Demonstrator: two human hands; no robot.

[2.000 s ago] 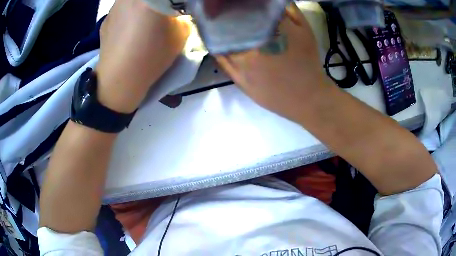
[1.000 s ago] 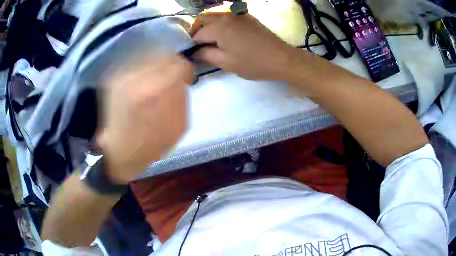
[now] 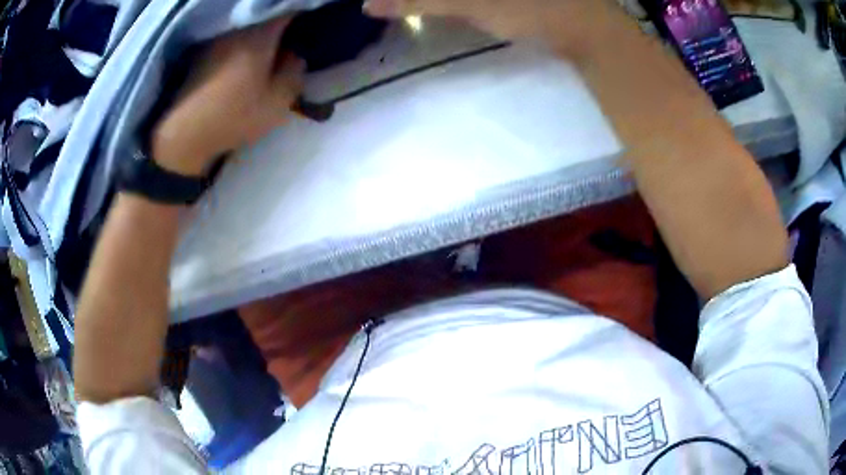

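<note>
A part-sewn garment of pale grey-blue cloth [image 3: 199,37] with dark parts is heaped at the upper left. Its dark cloth [image 3: 336,39] lies between my hands. My left hand [image 3: 227,97], with a black wristband, has its fingers bent at the left edge of this dark cloth and grips it. My right hand [image 3: 506,17] is at the top edge, partly cut off, with its fingertips by the dark cloth's right side; its grip cannot be made out. The bed cover's dark outline [image 3: 417,72] shows below. The needle area is out of the picture.
The white machine table [image 3: 445,139] has a measuring scale [image 3: 464,223] along its front edge. A phone with a lit screen [image 3: 712,51] lies at the upper right. Pale cloth [image 3: 812,102] hangs over the right side. My lap is below the table edge.
My left hand has moved up and left from the table's middle, now by the dark cloth. The view has shifted, so my right hand is higher and cut off, and the shears are mostly out of view.
</note>
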